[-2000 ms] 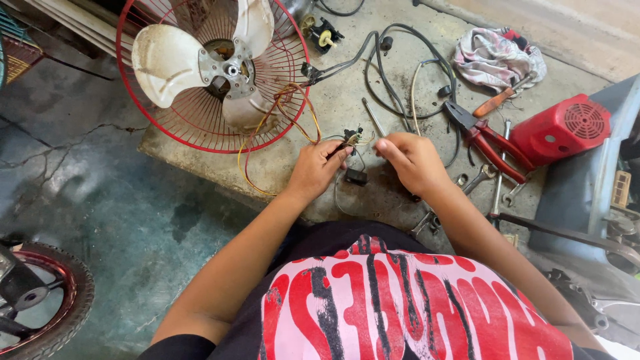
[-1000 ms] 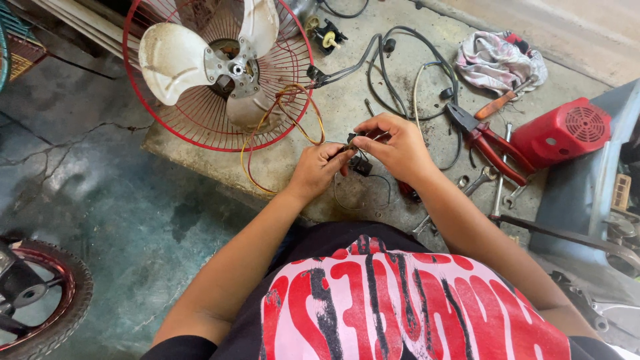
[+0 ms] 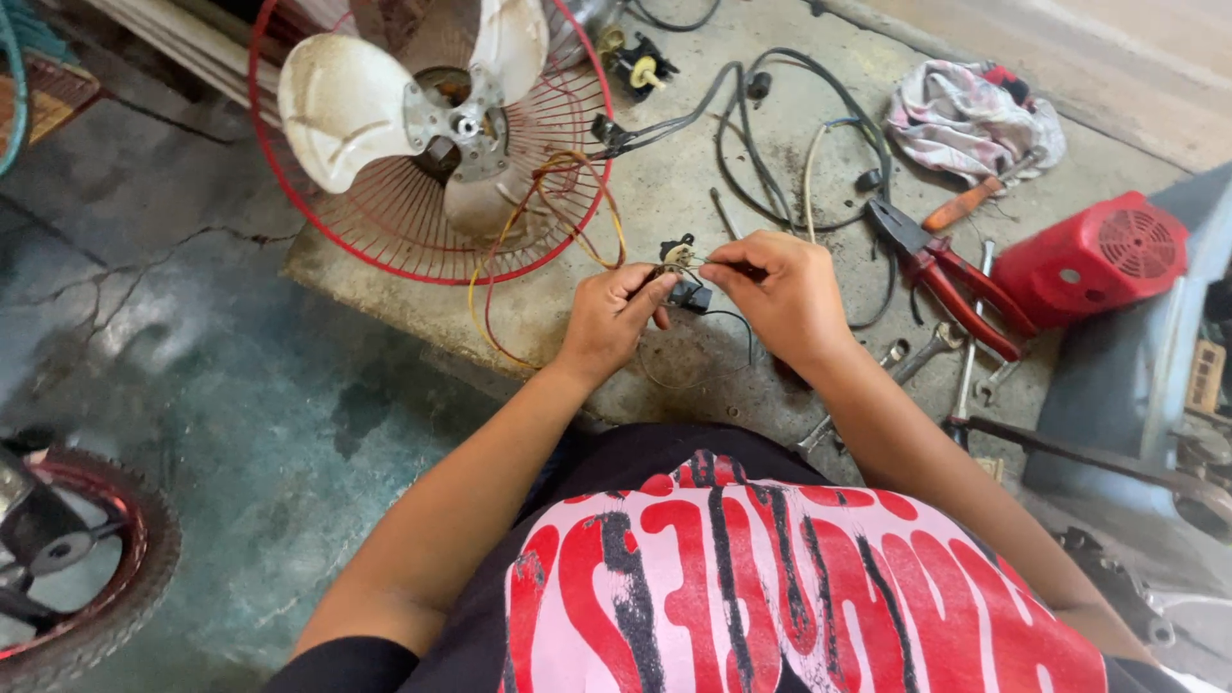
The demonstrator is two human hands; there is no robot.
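Observation:
My left hand (image 3: 616,313) pinches a small electrical part (image 3: 678,254) with thin wires and a pale face, above the concrete slab. Just right of it, the thumb and index finger of my right hand (image 3: 778,294) close on a thin wire end. A small black box-shaped component (image 3: 690,296) hangs or lies beside my left fingertips, with a dark thin wire running off it. Behind my right fingertips lies a thin metal shaft (image 3: 726,214), its other end hidden by the hand. Yellow and red-brown wires (image 3: 541,197) loop between the fan and my left hand.
A fan with white blades (image 3: 351,111) and a red wire guard (image 3: 385,265) stands at left. Black cable (image 3: 736,125), red-handled pliers (image 3: 948,279), a screwdriver (image 3: 962,204), a rag (image 3: 972,120), wrenches (image 3: 926,351) and a red motor housing (image 3: 1097,255) lie to the right.
Two seconds ago my right hand held a rod-like tool; that tool now lies on the slab. My right fingers have moved in to the wires beside my left hand, which stays about where it was.

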